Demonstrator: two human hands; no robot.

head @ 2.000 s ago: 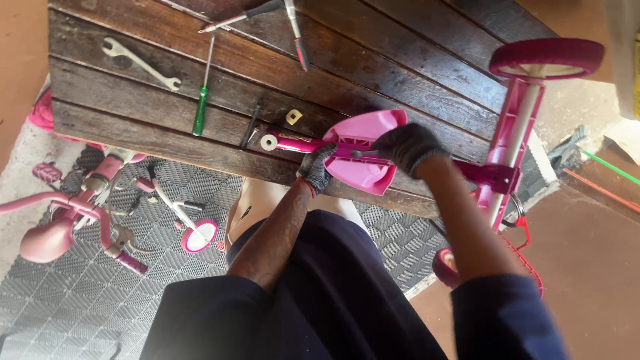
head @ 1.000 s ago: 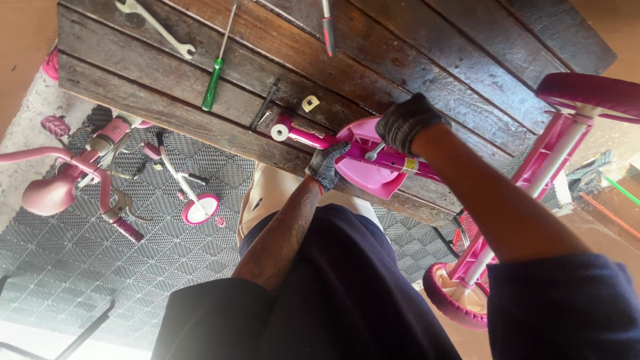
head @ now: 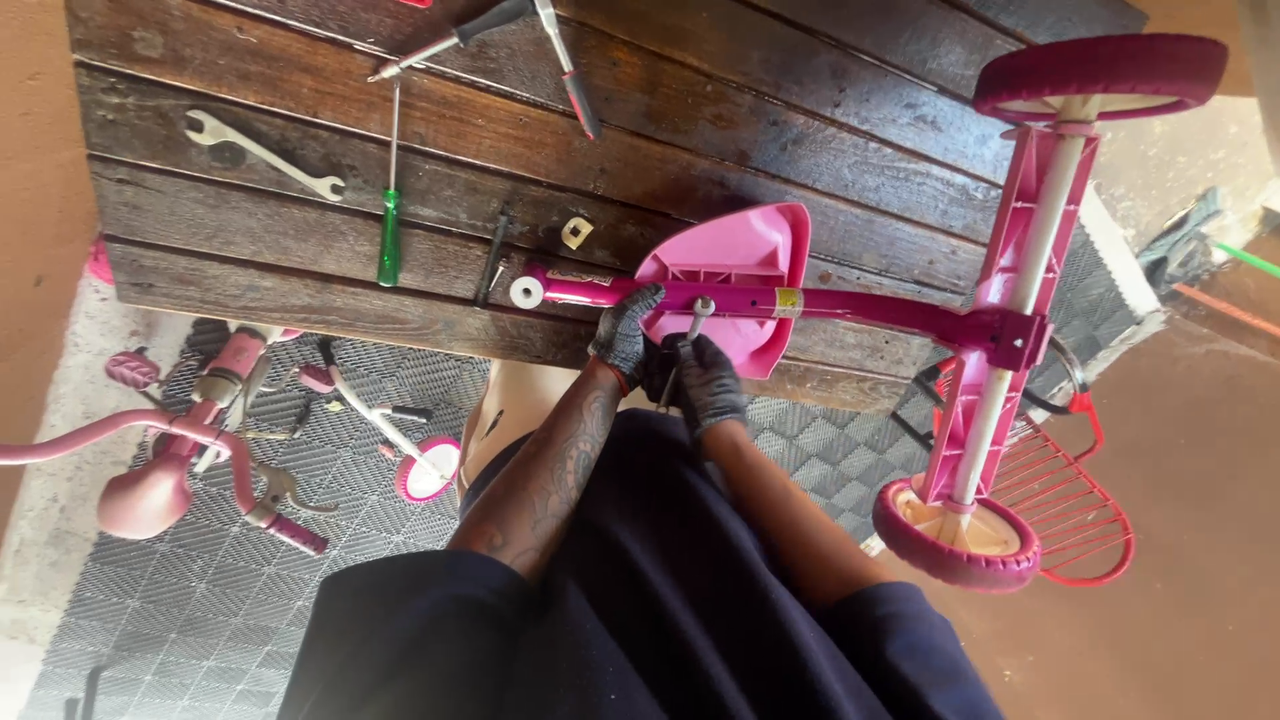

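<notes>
A magenta metal frame tube (head: 860, 306) lies across a pink plastic seat (head: 735, 245) at the table's near edge. Its right end joins a rear axle assembly (head: 1035, 230) with a wheel at each end. My left hand (head: 625, 330), in a dark knit glove, is closed on the tube beside the seat. In my right hand (head: 710, 385), also gloved, is a metal wrench (head: 701, 311), its head against the tube over the seat. The fingertips of both hands are close together, partly hidden. A white round bushing (head: 526, 292) sits at the tube's left end.
On the wooden slatted table (head: 850, 130) lie an open-end wrench (head: 265, 155), a green-handled screwdriver (head: 390, 235), pliers-like tools (head: 500, 20), a dark rod (head: 493, 255) and a small cream part (head: 576, 232). Pink bicycle parts (head: 150, 490) and a red wire basket (head: 1070, 510) are below.
My right hand has moved from above the tube to its near side, close to my left hand, with the wrench in it. My left hand still holds the tube.
</notes>
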